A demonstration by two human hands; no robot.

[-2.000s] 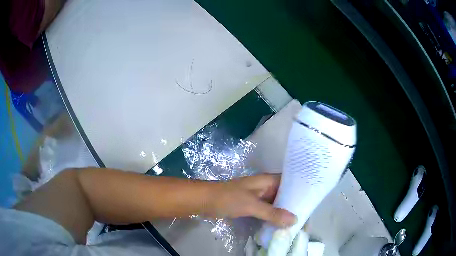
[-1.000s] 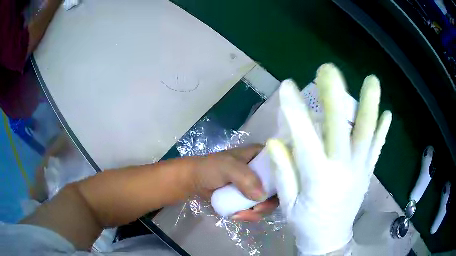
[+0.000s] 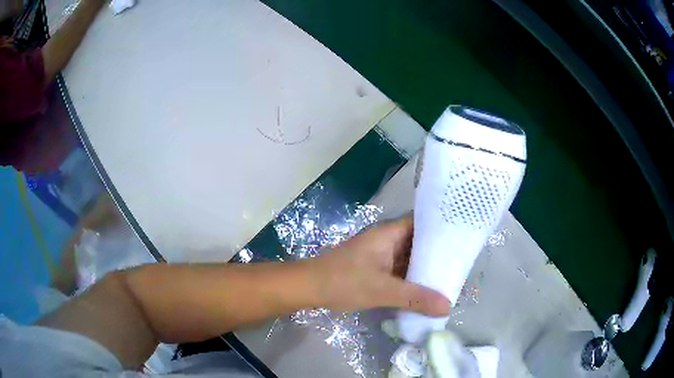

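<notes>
A glossy white handheld device (image 3: 462, 214) stands upright in view, its wide head with a dark window up and its dotted vent grille facing me. My bare left hand (image 3: 388, 273) is shut around its lower body, thumb across the front. My gloved right hand (image 3: 443, 358) is at the bottom edge, below the handle end, partly cut off and blurred. White crumpled cloth (image 3: 409, 360) and a white block (image 3: 484, 362) show beside the glove. Whether the right hand grips the cloth or the handle end is unclear.
Glittering clear film (image 3: 318, 221) lies on the board under my left forearm. A pump bottle with a metal top (image 3: 596, 353) stands at the lower right. Two white devices (image 3: 639, 291) lie on the green conveyor (image 3: 576, 214). Another person's arm (image 3: 70, 40) reaches in at upper left.
The gloved hand, spread in front of the device a second ago, has dropped to the bottom edge. The device has swung upright, its vent side now uncovered. The left hand still holds it.
</notes>
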